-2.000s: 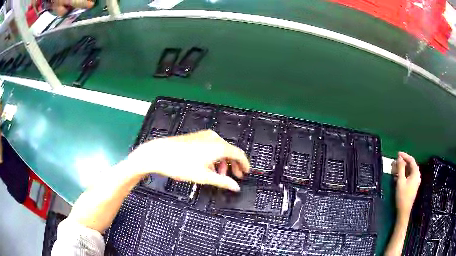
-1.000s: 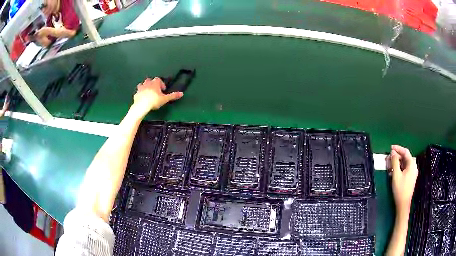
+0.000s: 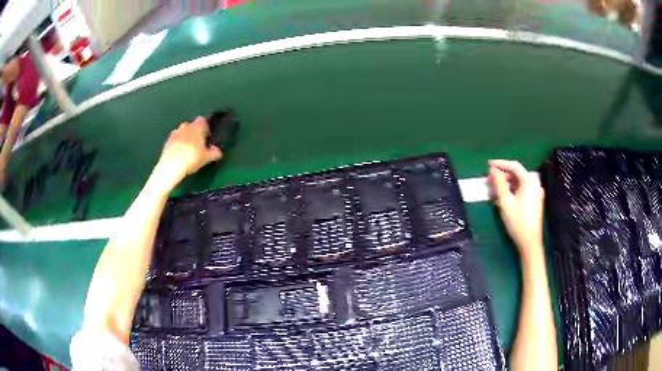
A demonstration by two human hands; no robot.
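My left hand (image 3: 190, 148) is over the green belt beyond the tray's far left corner, with its fingers and thumb on a blurred black phone housing (image 3: 223, 129). The black blister tray (image 3: 341, 279) lies in front of me. Its far row of upright pockets and two sideways pockets in the middle row hold flat black housings; the right sideways pocket and the near row show bare gridded floors. My right hand (image 3: 514, 190) is just right of the tray, over the white rail, fingers curled and holding nothing visible.
A stack of blister trays (image 3: 610, 246) stands at the right, with a bit of brown carton (image 3: 642, 362) under it. Loose black parts (image 3: 65, 174) lie on the belt (image 3: 363, 101) at the left. Another person's arm (image 3: 22, 101) shows at the far left.
My left hand has gone from above the tray to the housings on the belt and now has its fingers on one. The view has turned right, showing more of the tray stack.
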